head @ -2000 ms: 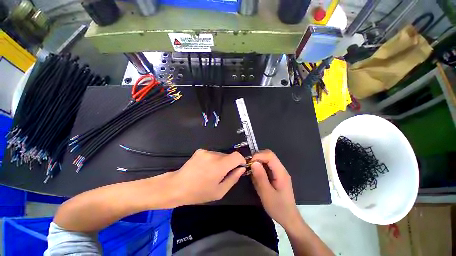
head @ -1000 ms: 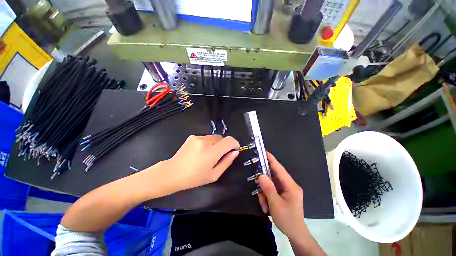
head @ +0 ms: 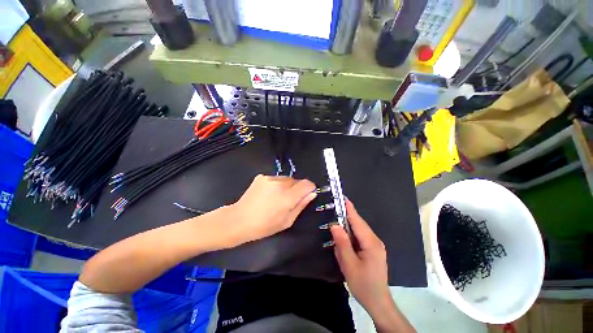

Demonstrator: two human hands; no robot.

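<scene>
My right hand (head: 359, 250) grips the lower end of a narrow silver loading bar (head: 333, 175), which points away from me over the dark table. Several small metal connectors (head: 325, 226) stick out from the bar's left side. My left hand (head: 276, 207) pinches a cable end at the topmost connector, against the bar. Most of that cable is hidden under my left hand and forearm. A black cable with a stripped tip (head: 185, 208) shows behind my left forearm. Another black cable (head: 208, 279) shows at the table's front edge.
A large cable pile (head: 91, 140) and a smaller bundle (head: 175, 162) lie left, with red-handled scissors (head: 211, 123). Cables (head: 283, 143) hang from the mould (head: 312, 110) below the green platen (head: 221, 68). A white bucket (head: 513, 260) with black scrap stands right; blue totes (head: 140, 302) stand lower left.
Since two seconds ago my left hand has moved from the bar's near end to the topmost connector. My right hand holds the bar's near end. The view has shifted, showing more of the press.
</scene>
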